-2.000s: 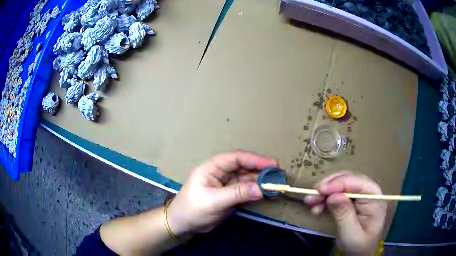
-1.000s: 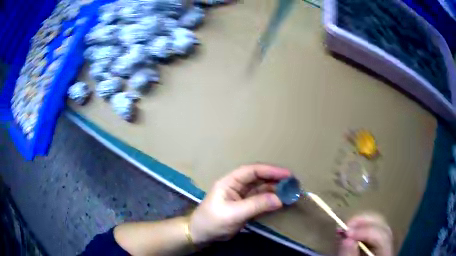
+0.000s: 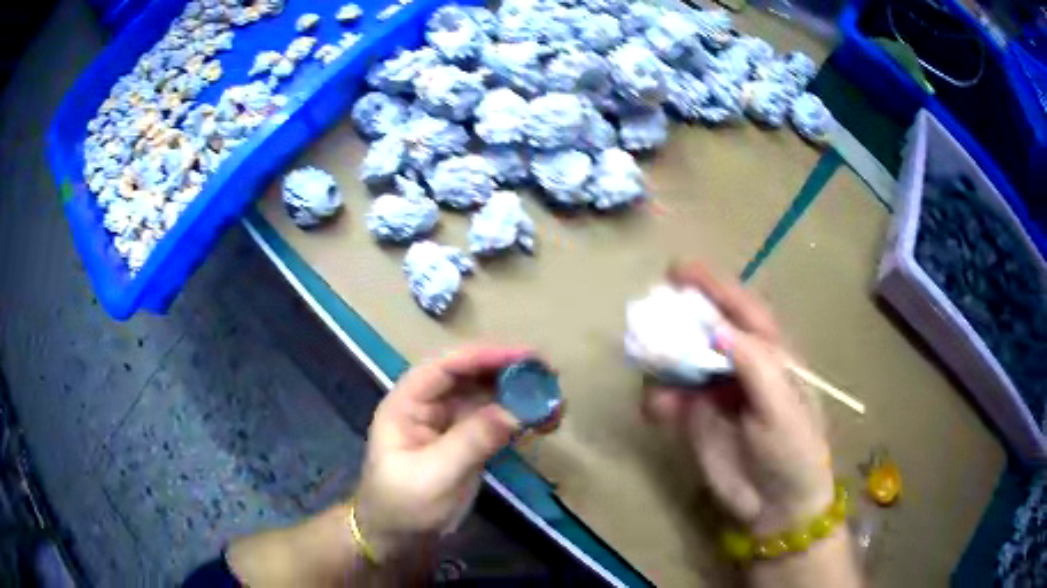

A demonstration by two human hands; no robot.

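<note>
My left hand (image 3: 431, 442) holds a dark round cup (image 3: 529, 393) in its fingertips, its hollow side facing the camera. My right hand (image 3: 746, 419) holds a pale lumpy sculpted piece (image 3: 675, 334), a short gap to the right of the cup. A pale wooden stick (image 3: 829, 387) shows behind my right hand, its far end sticking out to the right; whether the hand also grips it cannot be told. More pale pieces (image 3: 551, 120) lie heaped on the brown cardboard (image 3: 574, 270).
A blue tray (image 3: 218, 236) with small cream pieces stands at left. A pale pink tub (image 3: 959, 356) of dark cups stands at right. A small orange pot (image 3: 883, 482) is at lower right, with a blurred clear dish (image 3: 866, 536) beside it. A blue crate (image 3: 855, 40) is at upper right.
The view has swung left towards the heap. My right hand has moved away from the glue area and now holds a pale piece. The stick no longer points at the cup. My left hand still holds the cup.
</note>
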